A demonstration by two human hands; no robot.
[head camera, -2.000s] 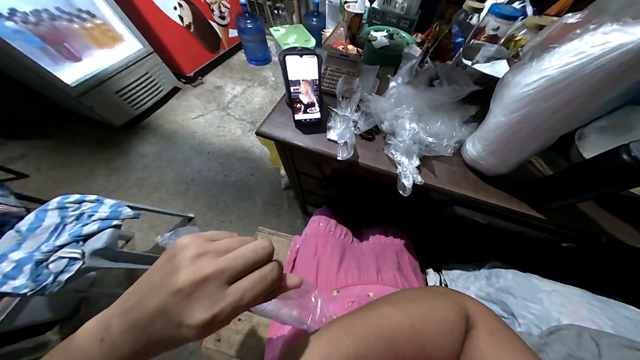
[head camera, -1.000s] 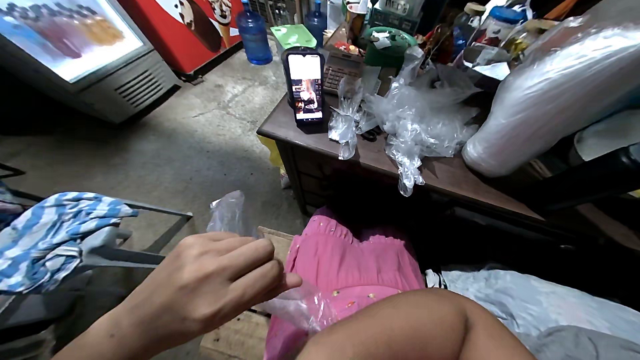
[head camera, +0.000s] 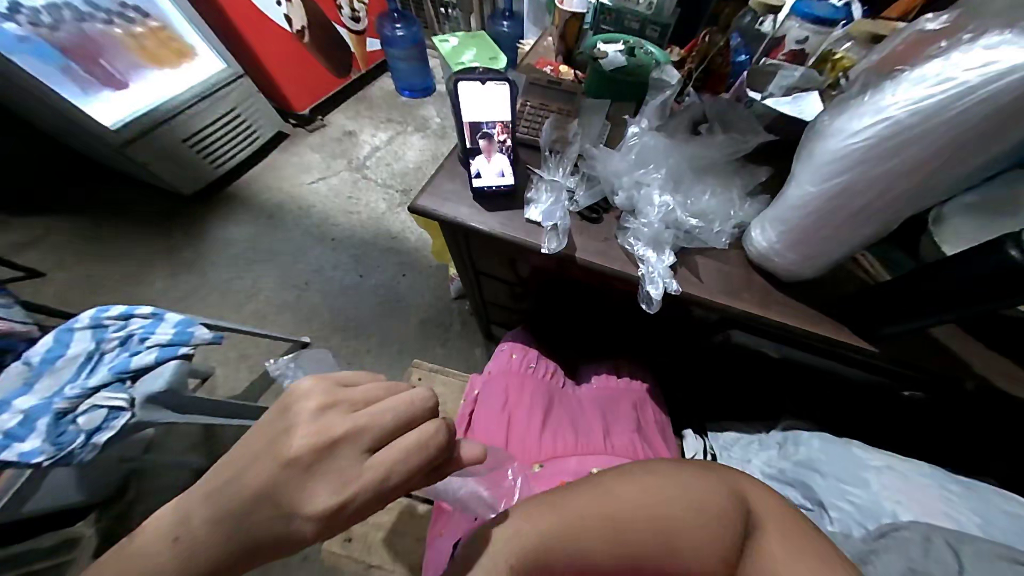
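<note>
My left hand (head camera: 352, 456) is closed on a clear plastic bag (head camera: 480, 488); part of the bag hangs out below the thumb over pink shorts, and another part sticks out past the knuckles. Across the lower right lies my right forearm (head camera: 656, 520), bent at the elbow; the right hand itself is out of sight. Beyond, on the dark wooden desk (head camera: 720, 280), are bunched clear plastic bags (head camera: 680, 184) and a smaller knotted bag (head camera: 552, 192). A lit phone (head camera: 486, 132) stands upright near the desk's left corner.
A calculator (head camera: 546, 108), a green container (head camera: 620, 68) and a large plastic-wrapped roll (head camera: 888, 144) are on the desk. Blue-and-white cloth (head camera: 104, 368) drapes a grey chair at left. Blue water jugs (head camera: 406, 52) stand on the floor near a lit display fridge (head camera: 216, 120).
The bag's end beyond my left knuckles stood up higher one second ago and now sits lower, farther left. My left hand stays in nearly the same place. The phone's picture has changed.
</note>
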